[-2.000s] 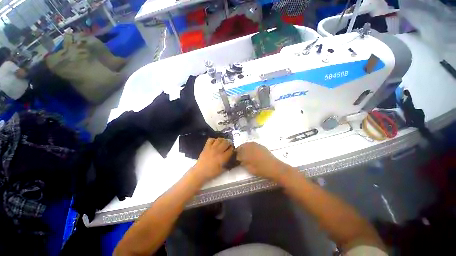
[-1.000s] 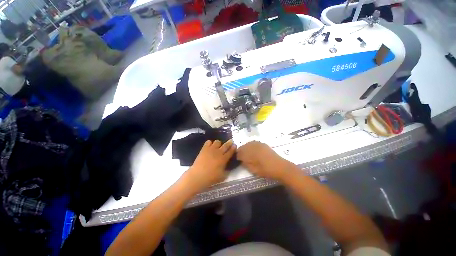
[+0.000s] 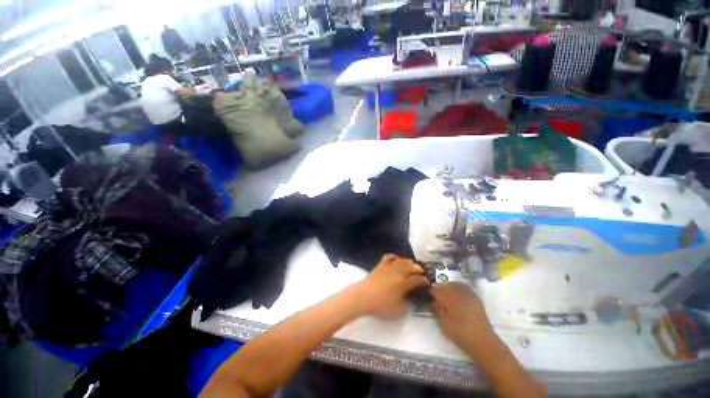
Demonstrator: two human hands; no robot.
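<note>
My left hand [image 3: 395, 284] lies on a small black cloth piece [image 3: 421, 295] just in front of the needle area. My right hand [image 3: 458, 305] is beside it on the right, its closed fingers at the right edge of the same piece. The presser foot and needle area [image 3: 441, 275] is right behind my fingertips. The white sewing machine [image 3: 592, 268] with a blue stripe stands to the right, with a yellow patch [image 3: 511, 268] by the needle. A heap of black garment pieces [image 3: 311, 225] lies on the left of the table. The picture is blurred.
Plaid garments [image 3: 117, 233] are piled at the left over blue bins. A green bundle [image 3: 534, 153] lies in the white trough behind the machine. Orange and red rings [image 3: 676, 334] and a slim dark tool [image 3: 559, 319] lie on the right. A person in white [image 3: 162, 99] is at the far left.
The view has swung up and to the left, so the machine shows further right and lower. My hands stay together at the needle area. The small black piece is now mostly hidden by my left hand.
</note>
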